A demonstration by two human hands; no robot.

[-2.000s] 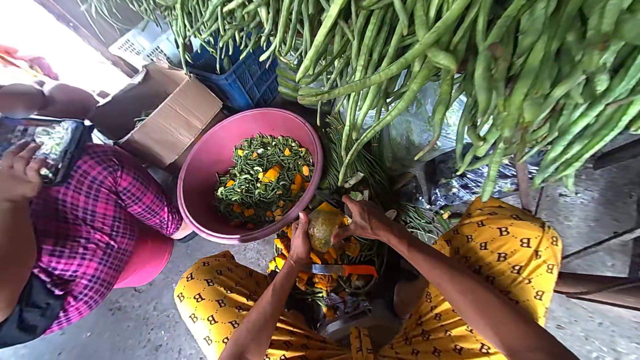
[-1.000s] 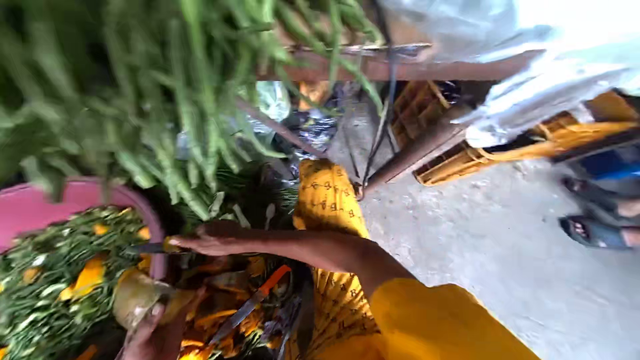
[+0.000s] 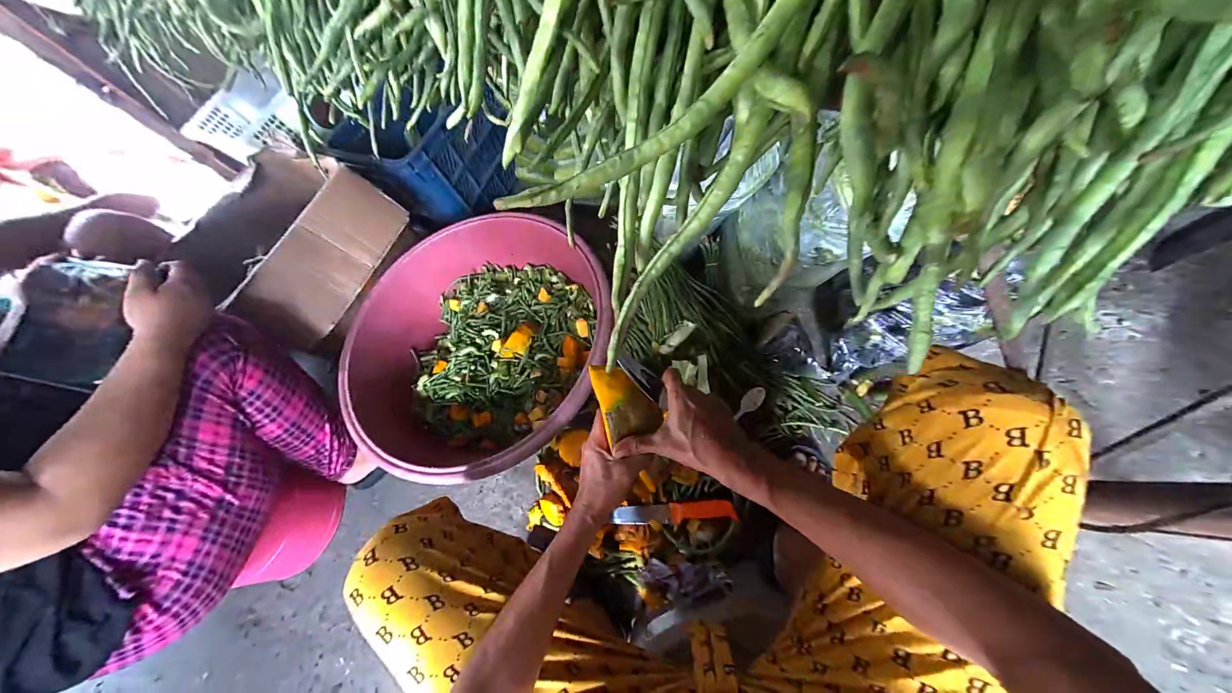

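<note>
My left hand (image 3: 608, 472) grips a wedge of orange-fleshed squash (image 3: 624, 409) from below, beside the rim of a pink plastic basin (image 3: 366, 356). At the wedge's right side is my right hand (image 3: 691, 423), its fingers bent around a tool whose dark blade (image 3: 639, 373) shows behind the squash; its handle is hidden. Cut green beans (image 3: 491, 356) and orange squash cubes (image 3: 518, 340) lie in the basin. Below my hands, a knife with an orange handle (image 3: 703, 510) rests over squash pieces (image 3: 558, 481).
Long green beans (image 3: 712, 125) hang or spill from above, close over the work. An open cardboard box (image 3: 322, 245) and a blue plastic crate (image 3: 452, 159) stand behind the basin. At left a person in plaid trousers (image 3: 231, 404) sits on a pink stool (image 3: 298, 534), holding something dark.
The squash piece has turned in my hands, and its orange cut face now shows. The view swung right and came back.
</note>
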